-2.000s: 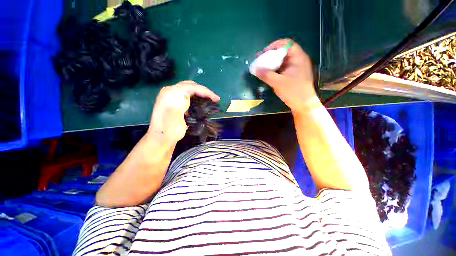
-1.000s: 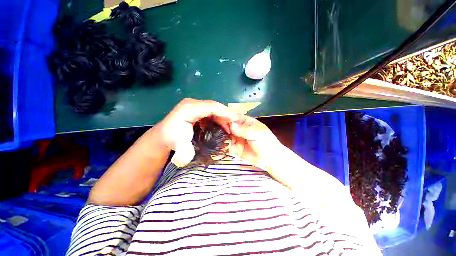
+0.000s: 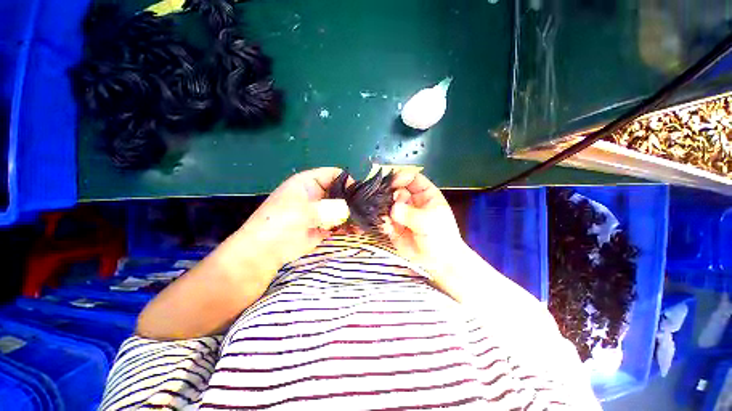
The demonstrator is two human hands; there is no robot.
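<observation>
A black spiky rosette (image 3: 369,199) is held between my two hands at the bench's near edge, with its pointed tips up. My left hand (image 3: 301,210) grips its left side with thumb and fingers; a yellow patch shows on the thumb tip. My right hand (image 3: 421,217) grips its right side with the fingertips. The rosette's underside is hidden by the fingers. A white rounded glue bottle (image 3: 424,107) lies mid-bench beyond my right hand, its greenish nozzle pointing away. A pale yellow slip (image 3: 405,169) lies at the bench edge, partly covered by my right hand.
Black rosettes (image 3: 185,88) are heaped at the left of the green bench (image 3: 337,48). A tray (image 3: 610,154) of small gold pieces, a dark cable and a clear panel are at right. A blue bin (image 3: 648,265) with dark pieces is below right. Another blue bin (image 3: 44,96) is at left.
My right hand put down the glue bottle and joined my left hand at the rosette. Since then the hands have shifted slightly apart, and the rosette's pointed tips show between them.
</observation>
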